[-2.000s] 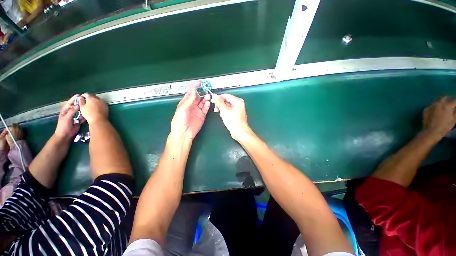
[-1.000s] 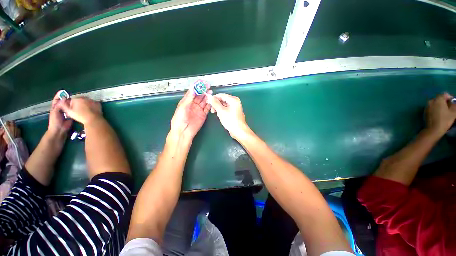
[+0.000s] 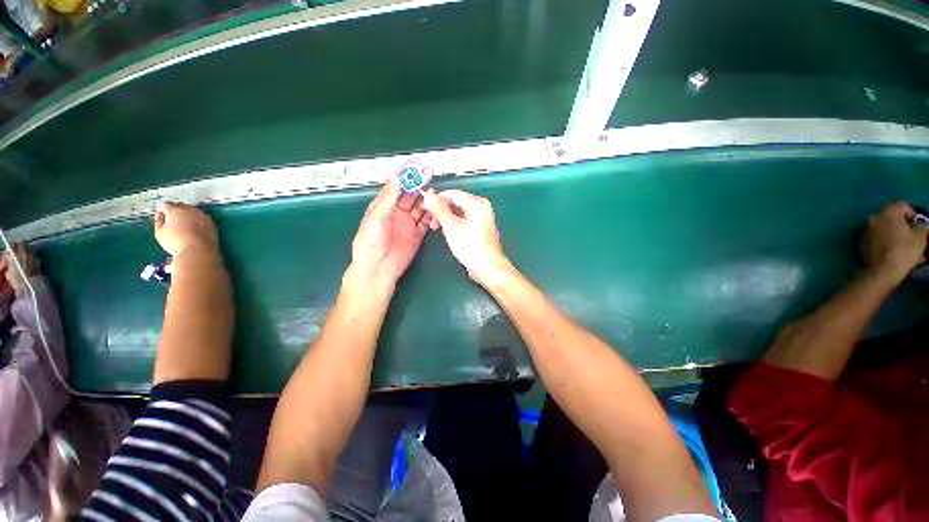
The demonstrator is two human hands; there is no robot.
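Note:
My left hand (image 3: 392,229) holds a small pale square housing (image 3: 413,176) by its edge, over the front of the pale metal rail. A teal-green circuit board shows inside the housing. My right hand (image 3: 465,229) is just to the right, its thumb and fingertips pinched together at the housing's lower right edge. Whether a thin tool sits between the right fingertips is too small to tell.
The green bench (image 3: 632,265) runs below the rail (image 3: 489,160). Beyond it is the belt (image 3: 407,92) with a small silver unit (image 3: 698,79) and a white crossbar (image 3: 608,71). Neighbours' arms reach in at both sides. Loose silver parts (image 3: 156,271) lie by the left neighbour.
The housing has turned in my left hand and its board now faces up more clearly. My right hand has barely moved. The left neighbour's one hand has left the view. The belt unit has shifted slightly left.

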